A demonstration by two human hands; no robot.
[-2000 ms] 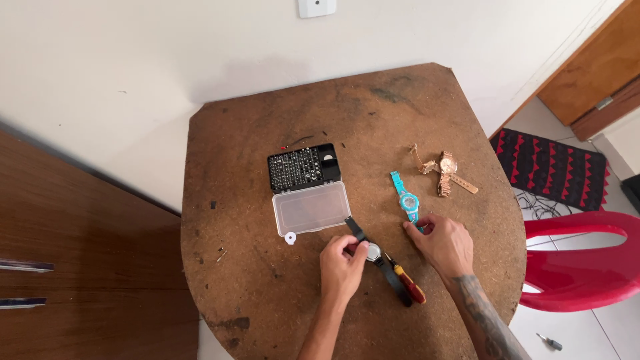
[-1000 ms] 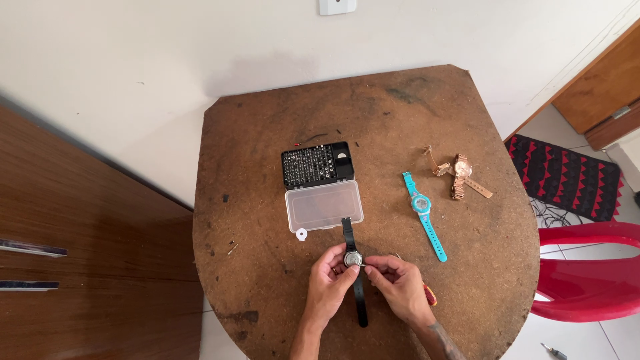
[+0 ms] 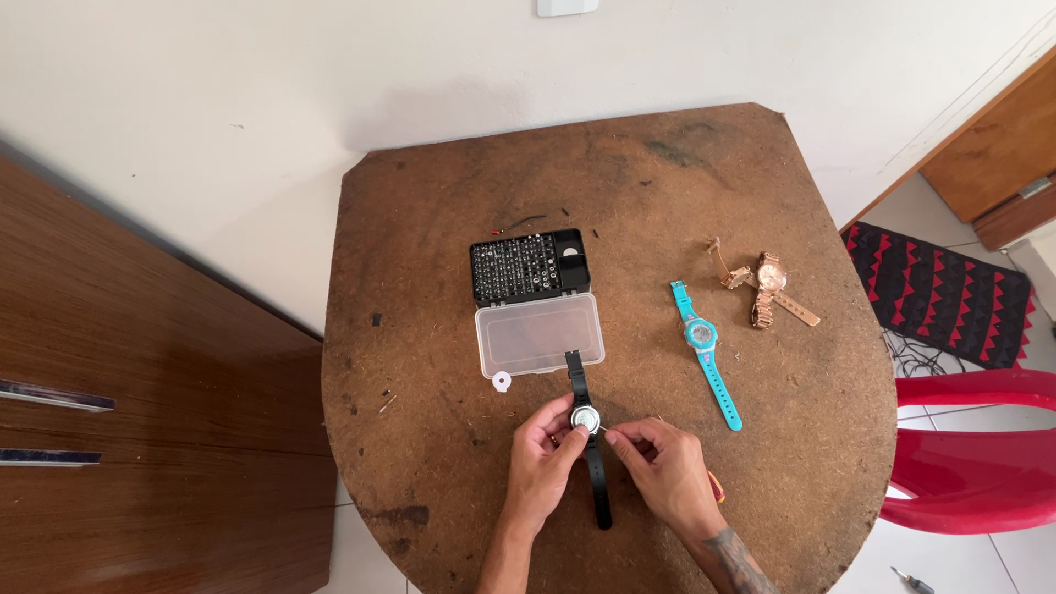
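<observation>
My left hand (image 3: 543, 458) grips a black-strapped wristwatch (image 3: 585, 418) at its case, with the thumb on the round metal face or back; which side it is cannot be told. My right hand (image 3: 660, 462) pinches a thin, light-coloured piece, perhaps a pin or slim tool, whose tip is at the right edge of the case. Partly behind the right hand lies a tool with a red and yellow handle (image 3: 716, 487). A turquoise digital watch (image 3: 701, 334) rests to the right of both hands.
Beyond my hands sits an opened black case of tiny parts (image 3: 528, 268) with a clear lid (image 3: 540, 334), a white tag (image 3: 501, 381) beside it. Rose-gold watches (image 3: 771, 276) lie at the right of the brown table (image 3: 429, 190). A red chair (image 3: 965, 454) stands by the table's right edge.
My right hand has left the turquoise watch and come to the black watch's case, a thin piece between its fingers. The black watch has turned from slanted to nearly upright in view.
</observation>
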